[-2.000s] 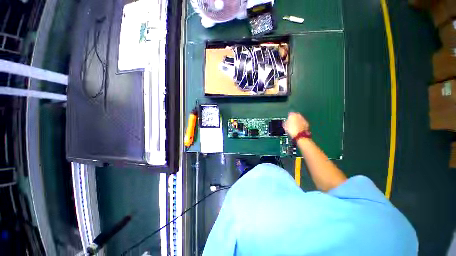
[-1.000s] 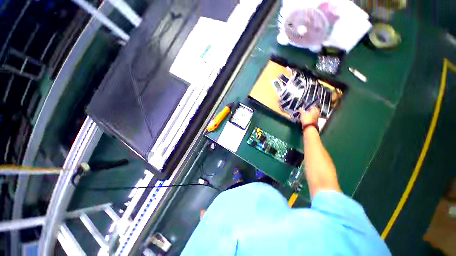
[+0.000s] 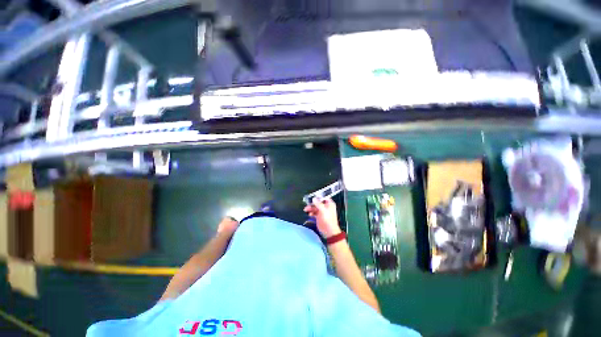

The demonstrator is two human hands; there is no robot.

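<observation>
My right hand (image 3: pixel 321 214) holds a short striped black-and-white cable (image 3: pixel 323 192) in its fingers, in front of my body and left of the side table. My left hand (image 3: pixel 228 225) is low beside my waist, small and blurred; its fingers cannot be made out. The cable tray (image 3: pixel 435 179) with a heap of striped cables lies on the side table. A long green circuit board (image 3: pixel 384 227) lies left of the tray. The display back (image 3: pixel 277 59) lies face down ahead, with a white mounting plate (image 3: pixel 382 54) and a silver strip.
An orange-handled tool (image 3: pixel 373 143), white paper (image 3: pixel 362 172), a screw tray (image 3: pixel 397 171), a fan (image 3: pixel 539 176) and a tape roll (image 3: pixel 557 266) are on the side table. Brown cartons (image 3: pixel 122 217) stand at the left. The electric screwdriver (image 3: pixel 230 41) hangs over the panel's left part.
The view has turned, so the panel is now straight ahead and the table at the right. My right hand has left the cable tray with a cable. My left arm has come into view.
</observation>
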